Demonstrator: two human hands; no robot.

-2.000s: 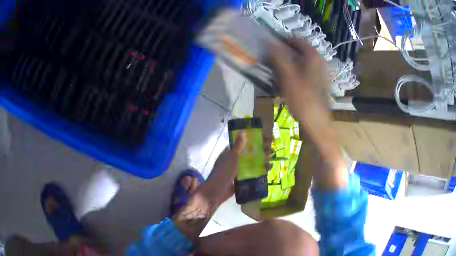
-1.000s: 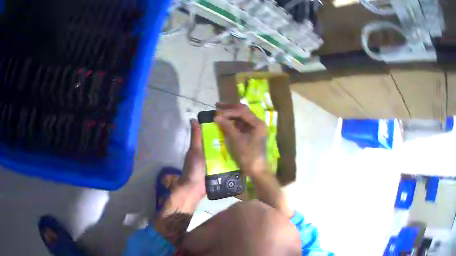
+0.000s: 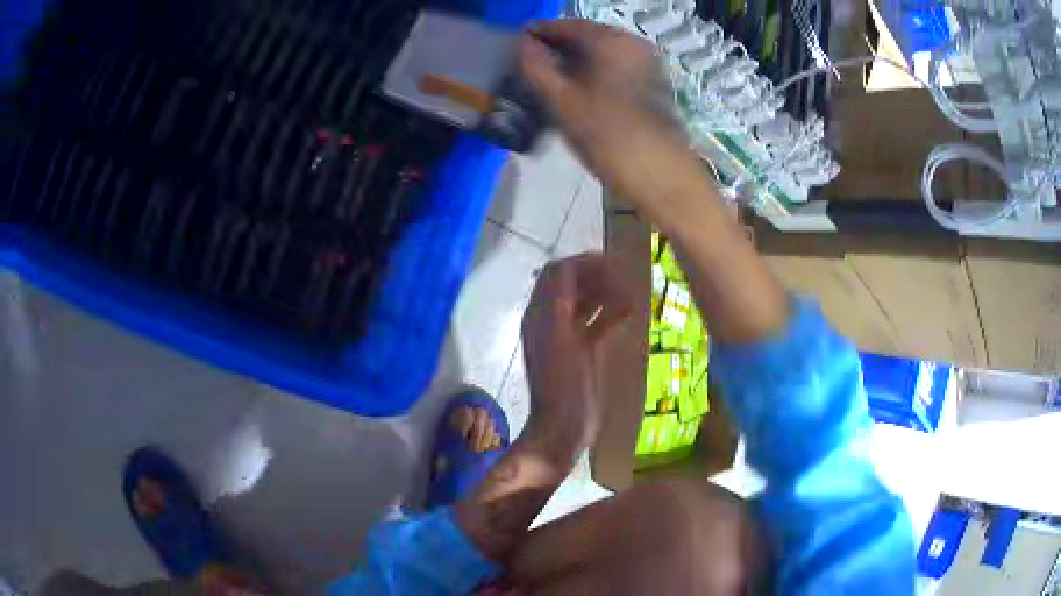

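Observation:
My right hand is shut on the end of a smartphone, over the near right side of the blue tote. The phone's back shows a silver-grey battery bay with an orange strip and no green battery. Rows of dark phones stand on edge in the tote. My left hand is raised between the tote and a battery carton, blurred, with fingers apart and nothing visible in it. The open carton holds many lime-green batteries; my right forearm hides part of it.
White charging cables bunch along a rack connector strip at the upper right. Brown cardboard cartons and a blue-and-white box lie to the right. My sandalled feet are on the tiled floor below the tote.
The phone with the green battery is out of my left hand. My right hand has moved up and left to the tote, now holding a phone with a bare bay. The view has shifted.

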